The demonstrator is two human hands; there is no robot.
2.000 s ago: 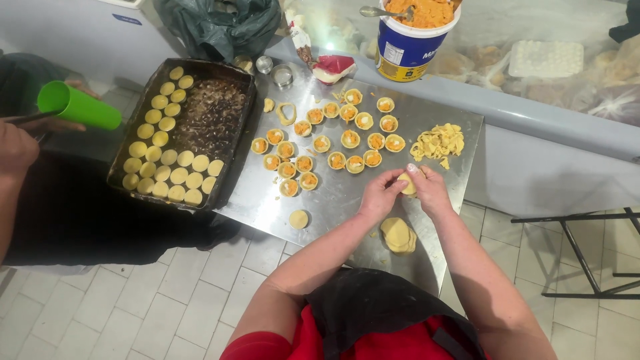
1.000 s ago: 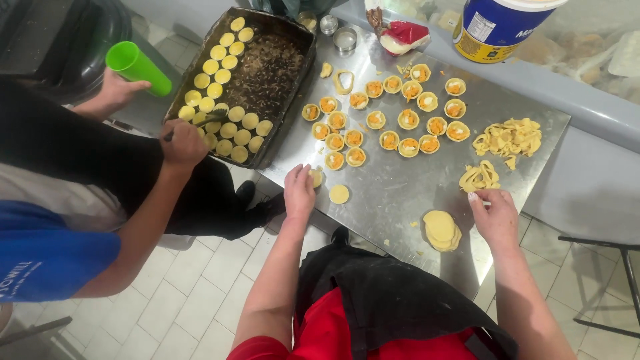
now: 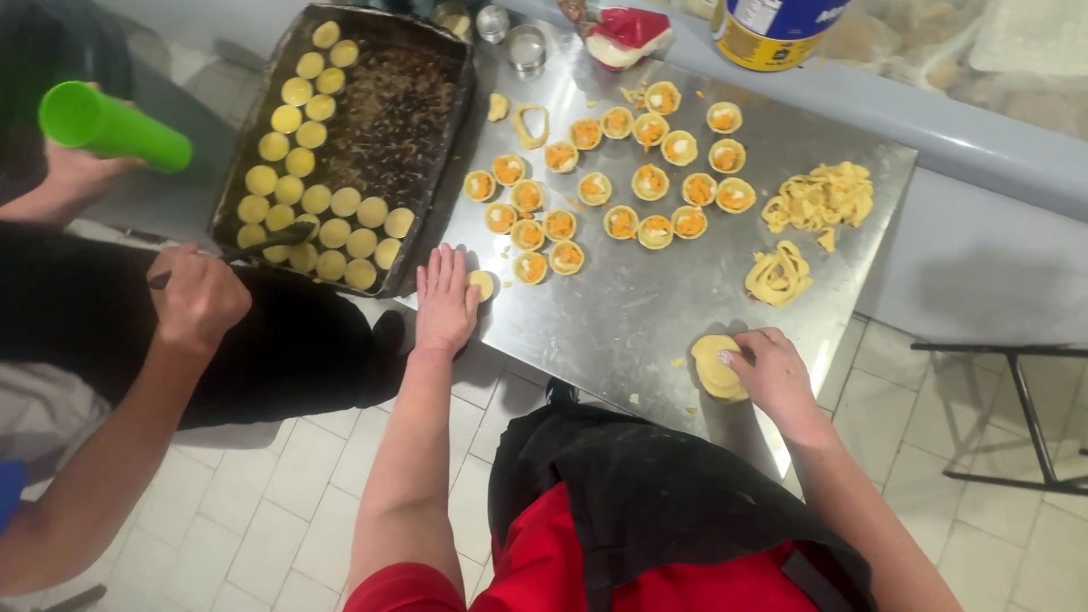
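Note:
My left hand (image 3: 446, 297) lies flat with spread fingers at the left edge of the steel table (image 3: 586, 340); its thumb is at a small dough disc (image 3: 481, 286). With the fingers of my right hand (image 3: 765, 365) I pinch the edge of a stack of flat dough rounds (image 3: 718, 367) near the table's front right. Several small dough cups with orange filling (image 3: 650, 181) stand in the middle, some with a white piece on top. Beyond my right hand are a coil of dough strips (image 3: 779, 274) and a heap of dough scraps (image 3: 820, 200).
A dark baking pan (image 3: 450, 161) with several yellow-topped rounds stands at the left. Beside it a co-worker holds a green cup (image 3: 115, 127) and a dark brush (image 3: 272, 241). Metal cutters (image 3: 525, 48), a red and white bag (image 3: 627, 36) and a blue-yellow tub (image 3: 769, 34) are at the back.
My hands, together at a piece of dough two seconds ago, are now apart. My right hand has moved from the dough strips to the stacked rounds. One disc near my left hand is no longer visible.

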